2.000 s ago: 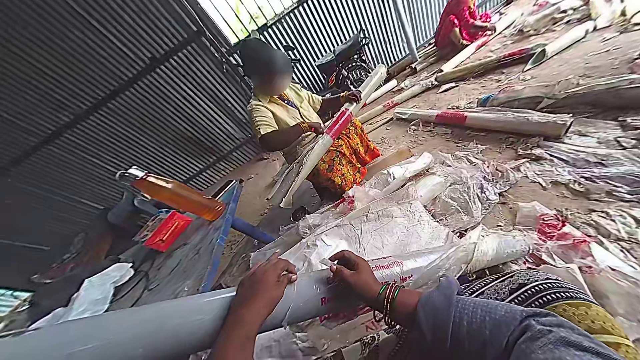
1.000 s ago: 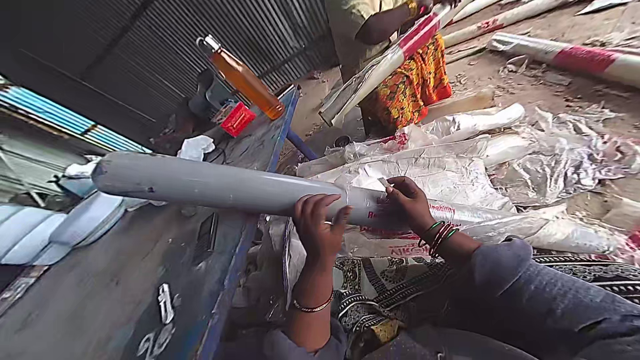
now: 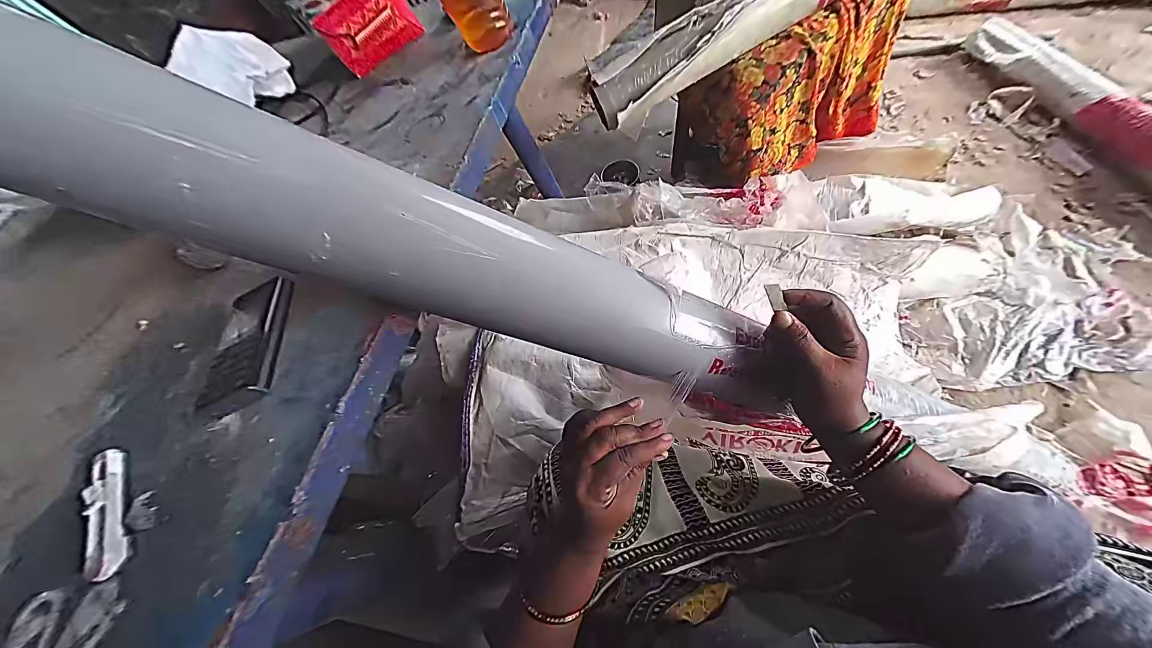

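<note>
A long grey cylinder, like a plastic pipe (image 3: 387,238), runs from the upper left down to the middle. Clear printed plastic film (image 3: 711,328) covers its lower right part, with the film's edge near my hands. My right hand (image 3: 823,355) rests by the film-covered part and pinches a small pale flat piece (image 3: 774,297) between thumb and fingers. Just below the pipe, my left hand (image 3: 612,468) has its fingers apart, beside a loose bit of clear film; whether it touches the film I cannot tell. Patterned cloth (image 3: 720,490) lies under the hands.
A worktable with a blue metal edge (image 3: 337,468) stands at left, bearing a dark flat object (image 3: 247,346). A red box (image 3: 367,31), a white cloth (image 3: 229,65) and an orange bottle (image 3: 480,20) are farther back. Crumpled plastic wrapping (image 3: 999,297) covers the ground at right. A seated person's flowered garment (image 3: 765,112) shows beyond.
My left hand has come off the pipe and is now below it with fingers apart. My right hand still holds the small pale piece. The view has moved closer to the pipe.
</note>
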